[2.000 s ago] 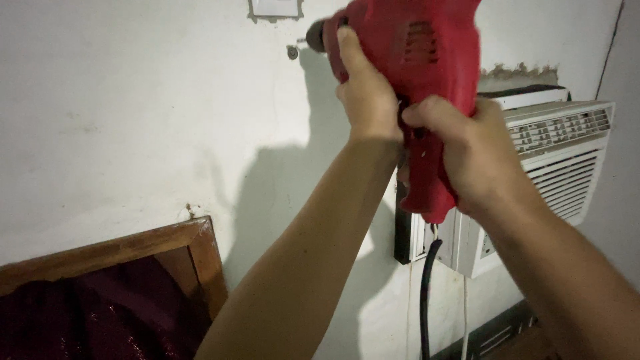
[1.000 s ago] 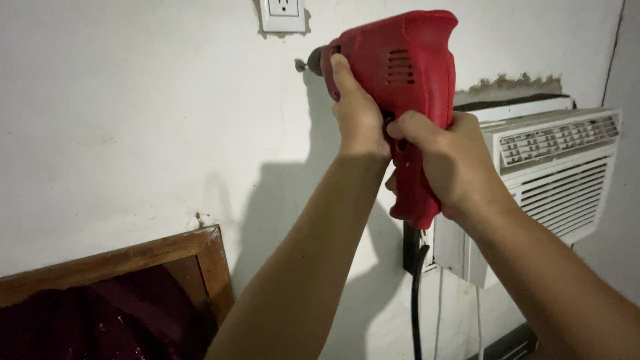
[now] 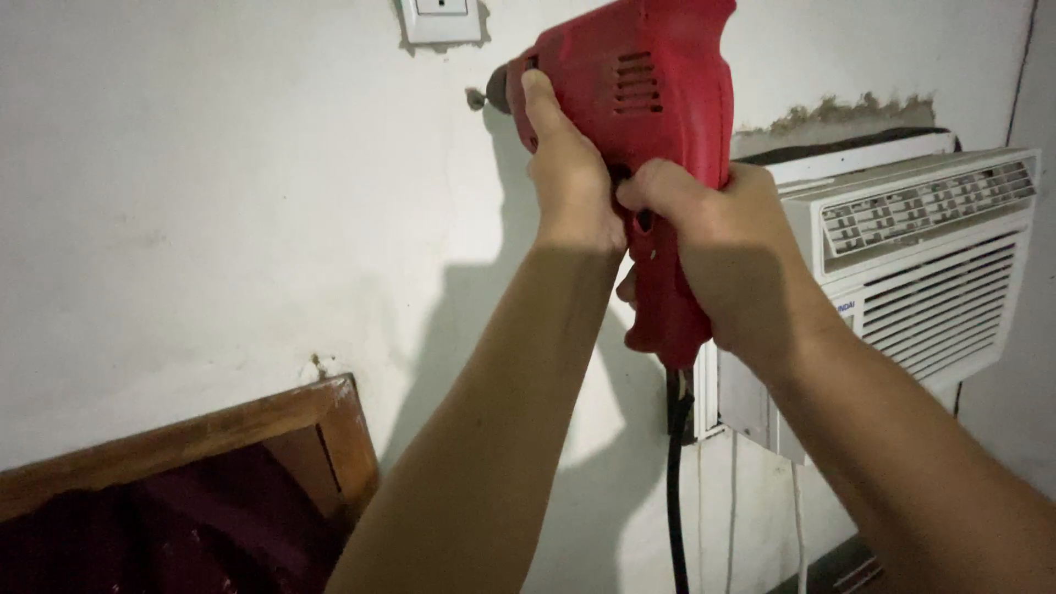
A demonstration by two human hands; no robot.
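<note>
A red corded power drill [image 3: 610, 91] points left at the white wall [image 3: 247, 165], its dark chuck [image 3: 497, 89] close to a small rough hole [image 3: 475, 99]. Most of the bit is out of sight, and how deep it sits cannot be told. Under the front of the drill body, my left hand [image 3: 573, 165] supports it, thumb along the near side. My right hand [image 3: 734, 239] grips the rear handle, with fingers wrapped behind it. The black power cord [image 3: 676, 495] hangs down from the handle's base.
Above the hole is a white electrical outlet [image 3: 441, 21] with chipped edges around it. A window air conditioner [image 3: 932, 272] juts from the wall at right, close to my right forearm. At lower left stands a wooden frame [image 3: 247, 417] with dark maroon cloth [image 3: 190, 528].
Both hands stay on the drill, and its chuck remains near the hole. The view has shifted a little.
</note>
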